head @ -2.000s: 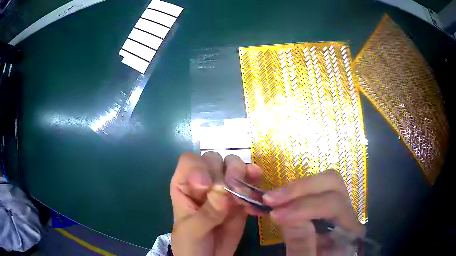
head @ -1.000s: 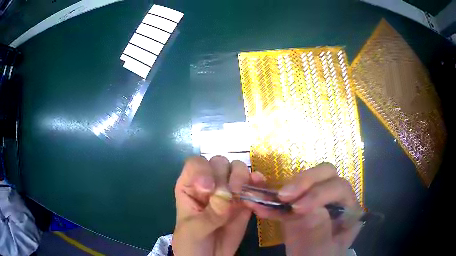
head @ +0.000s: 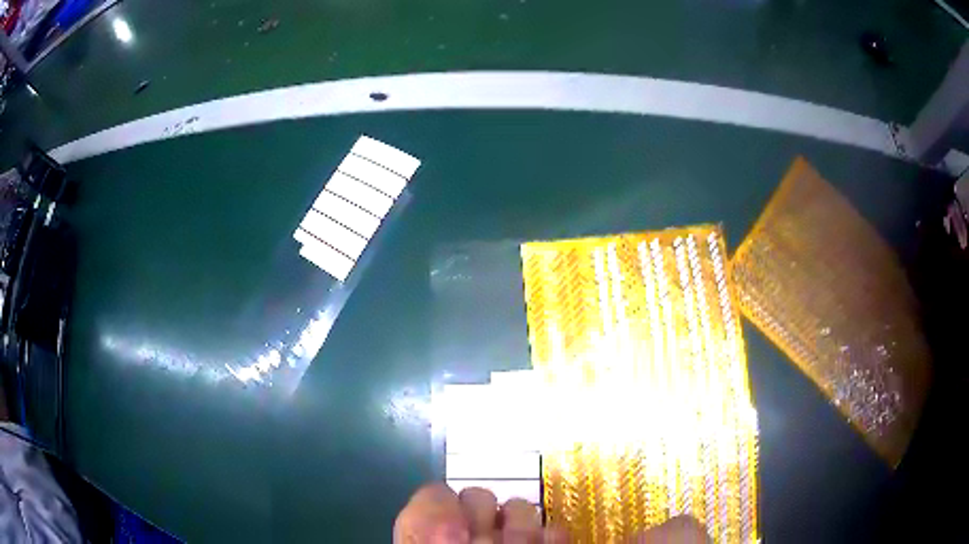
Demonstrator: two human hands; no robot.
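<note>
My left hand (head: 468,517) shows only as curled fingertips at the bottom edge, over the lower end of white strip pieces (head: 492,465). My right hand (head: 680,530) is a small cut-off patch at the bottom edge, over the gold patterned sheet (head: 638,319). What either hand holds is hidden below the picture, and no tweezers show. The gold sheet has slanted rows and strong glare at its middle. The white pieces lie against its left edge, on clear film (head: 478,308).
A darker amber sheet (head: 839,308) lies angled at the right. Another white strip set (head: 358,207) lies at the upper left on glossy clear film (head: 308,335). A pale rail (head: 478,91) crosses behind the green surface. Grey fabric (head: 37,494) shows at the lower left.
The view has tilted up, so the sheets and strips sit lower and the rail shows fully. Both hands have dropped mostly out of the picture, and the tweezers have left view.
</note>
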